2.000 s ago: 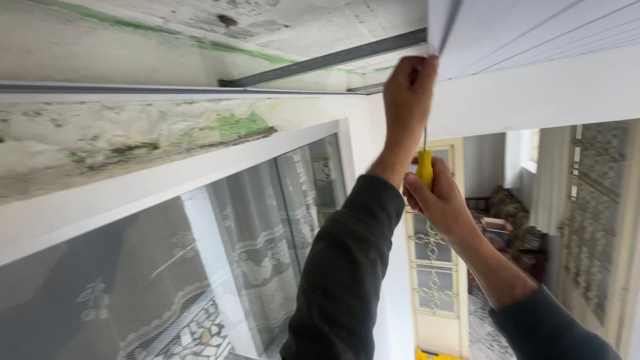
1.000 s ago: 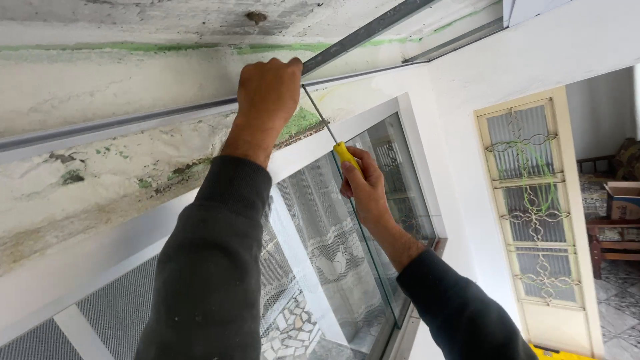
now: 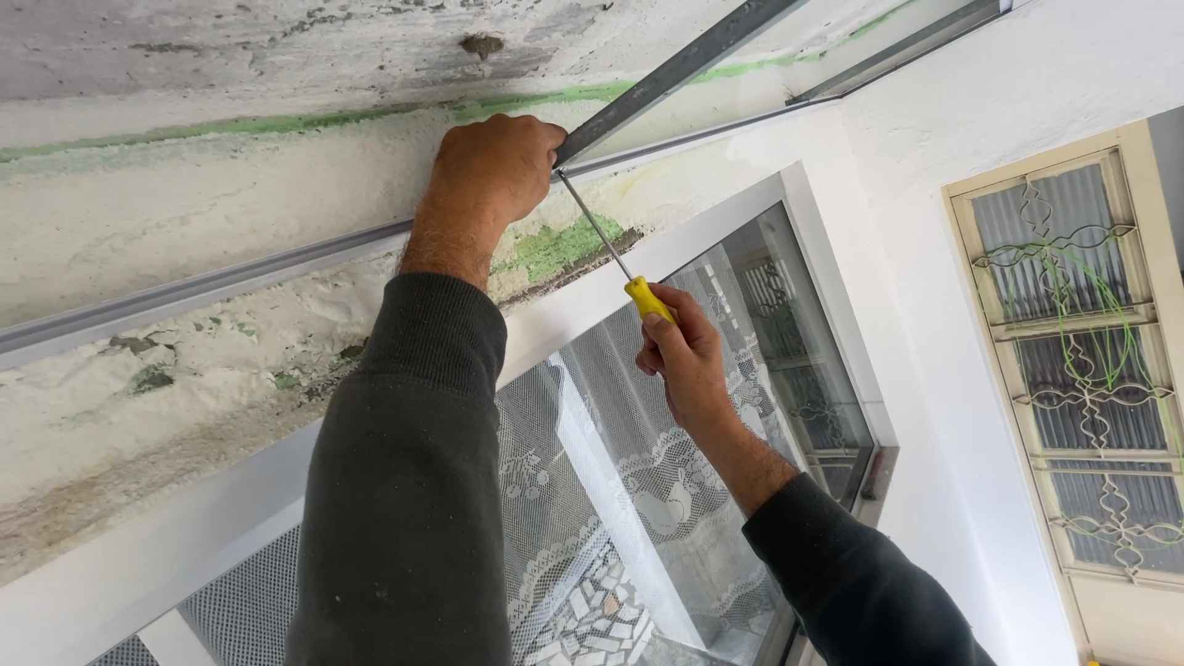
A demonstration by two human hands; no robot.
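Note:
My right hand (image 3: 683, 351) grips the yellow handle of a screwdriver (image 3: 650, 301). Its thin metal shaft slants up and left, and the tip meets the grey edge trim (image 3: 638, 159) at the end of a metal bar (image 3: 680, 74). Beside that joint is my left hand (image 3: 495, 171), its fingers closed around the end of the bar, the fingertips partly hidden behind the hand. Trim and bar meet just right of the left knuckles. Whether a screw sits under the tip is too small to tell.
Below the trim is a white-framed window (image 3: 795, 305) with lace curtains behind the glass. Flaking plaster (image 3: 185, 370) with green patches runs along the wall. A second metal bar (image 3: 897, 51) crosses at the upper right. A cream door (image 3: 1082, 370) with ornamental ironwork stands at right.
Since the oldest frame, both hands have moved from the white panel's edge to the metal bar's end. From one second ago they keep nearly the same pose there. The view has shifted left.

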